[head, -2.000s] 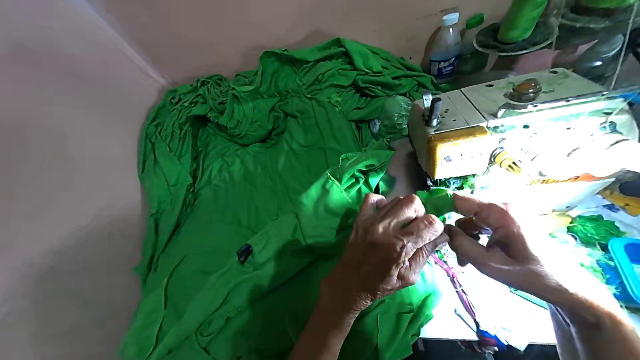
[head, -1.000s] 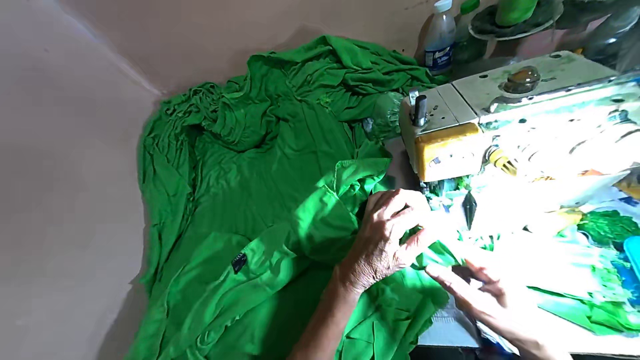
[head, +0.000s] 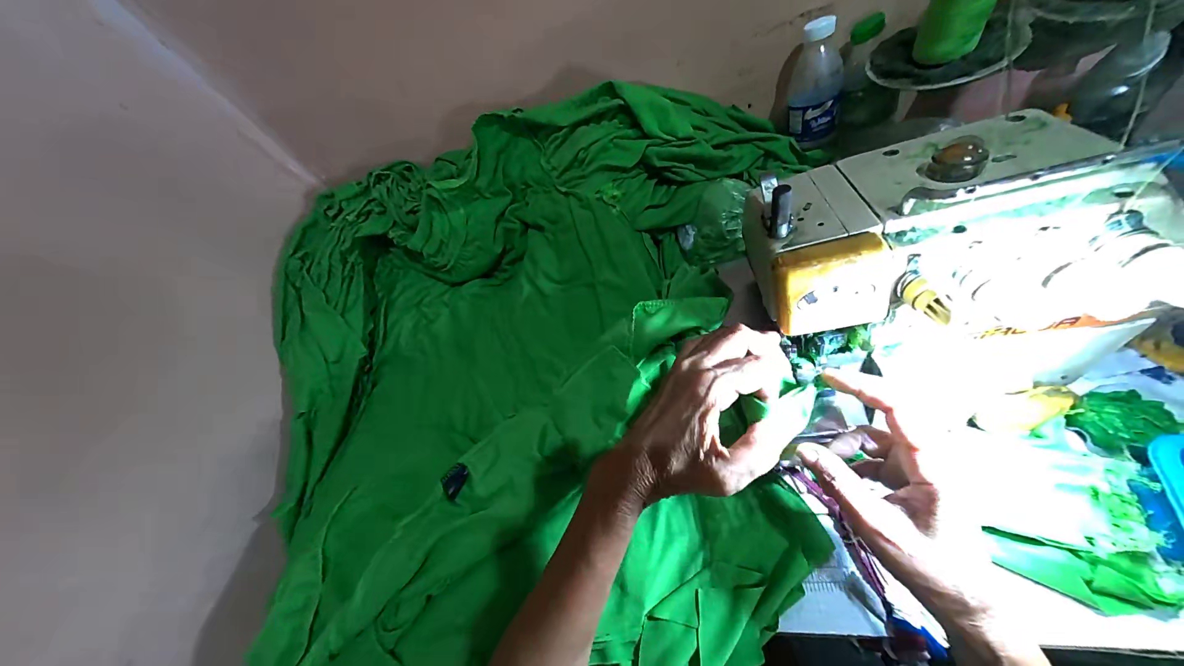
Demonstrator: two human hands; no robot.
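Note:
A large heap of green fabric (head: 481, 370) lies left of a sewing machine (head: 962, 203). My left hand (head: 708, 412) grips a fold of this fabric just below the machine's yellow-edged head, thumb and fingers curled together. Close to the needle area, my right hand (head: 879, 462) has its index finger stretched towards the presser foot and its thumb near the fabric's edge. Whether the right hand pinches any cloth is not clear in the glare. A small dark label (head: 454, 481) shows on the fabric.
Plastic bottles (head: 816, 83) stand behind the machine, beside a green thread cone (head: 951, 28) on a round holder. Green cloth scraps (head: 1110, 564) and a blue container (head: 1170, 476) lie at the right. Purple cord (head: 851, 536) hangs over the table's front. A wall (head: 139, 324) rises at the left.
Both hands have moved up towards the needle area since one second ago. The right index finger now reaches out to the presser foot. The fabric edge near the left hand has shifted.

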